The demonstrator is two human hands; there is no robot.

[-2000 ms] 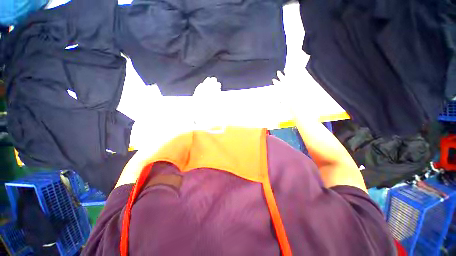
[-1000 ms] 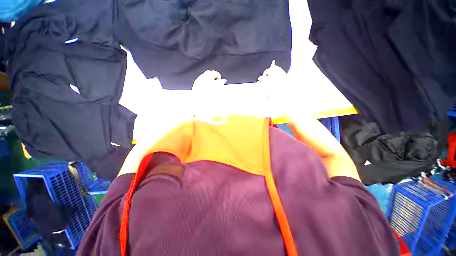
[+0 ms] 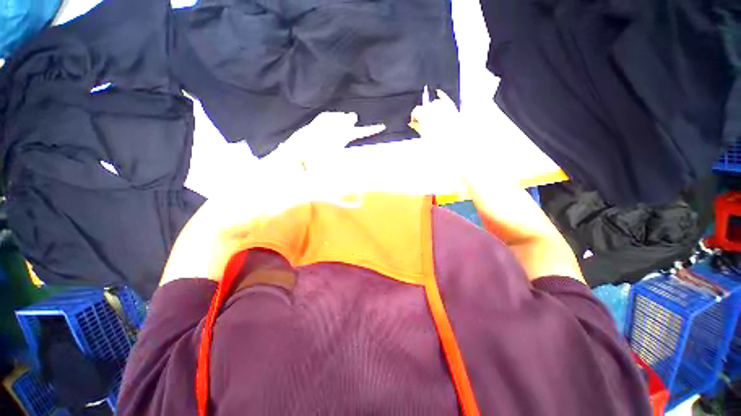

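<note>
A dark navy garment (image 3: 325,61) lies spread on the white table (image 3: 520,150), its near edge towards me. My left hand (image 3: 329,134), washed out by glare, lies over that near edge, with a finger or thumb pointing right. My right hand (image 3: 439,118) is at the garment's near right part, also overexposed. A slim pale pointed shape stands up at its fingers; I cannot tell whether it is a tool or a finger. Neither hand's grip can be made out.
Navy garments lie in a heap at the left (image 3: 97,138) and another at the right (image 3: 601,89). A crumpled black heap (image 3: 626,231) is below the table at right. Blue crates stand at lower left (image 3: 77,325) and lower right (image 3: 686,325). A light-blue bag (image 3: 24,24) is at far left.
My left hand has moved up and over the garment's near edge, and its forearm shows more. My right hand has risen slightly. The view has shifted a little.
</note>
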